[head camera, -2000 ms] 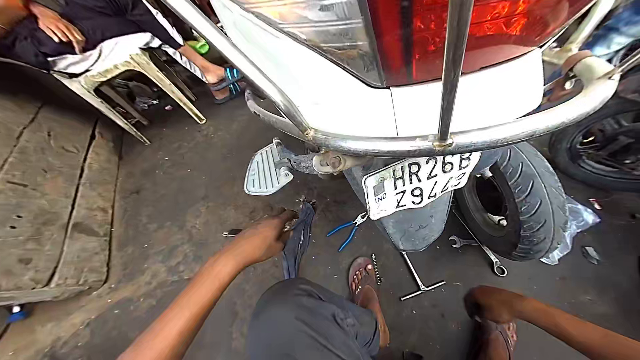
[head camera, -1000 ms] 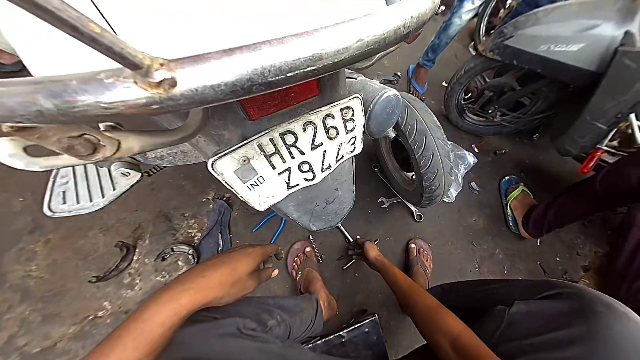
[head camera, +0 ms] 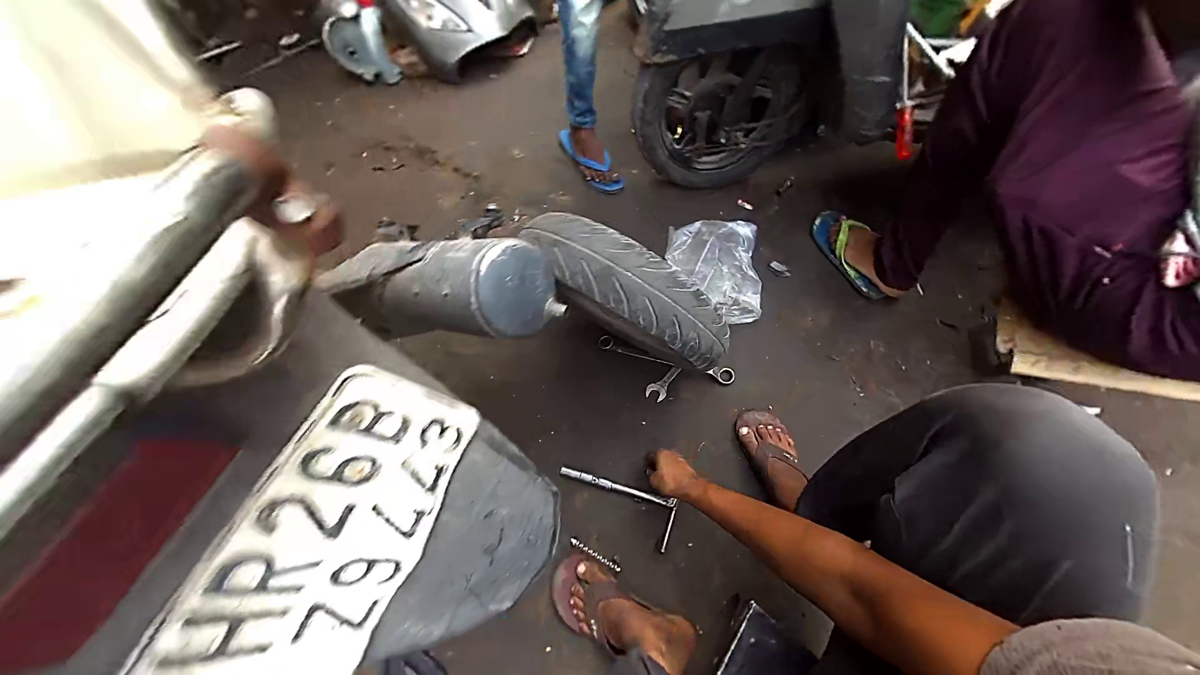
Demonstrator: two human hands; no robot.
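My right hand (head camera: 671,473) is low over the ground, at the crossbar end of a T-handle socket wrench (head camera: 614,486); whether its fingers grip the tool is hard to tell. My left hand is out of the picture. A small coil spring (head camera: 595,553) lies beside my sandalled foot. Beyond my hand, a combination wrench (head camera: 661,386) and a ring spanner (head camera: 720,375) lie by a scooter tyre (head camera: 637,281). The scooter's number plate (head camera: 319,525) and rear mudguard (head camera: 469,553) fill the lower left.
A metal guard rail (head camera: 122,309) and a silencer (head camera: 469,286) jut in from the left. A clear plastic bag (head camera: 717,267) lies behind the tyre. One person in purple sits at the right; another person's foot in a blue sandal (head camera: 591,164) stands farther back, near a parked scooter's wheel (head camera: 722,117).
The view has swung to the right. My left hand, seen near the scooter a second ago, has left the picture. The T-handle wrench now lies at a different angle beside my right hand.
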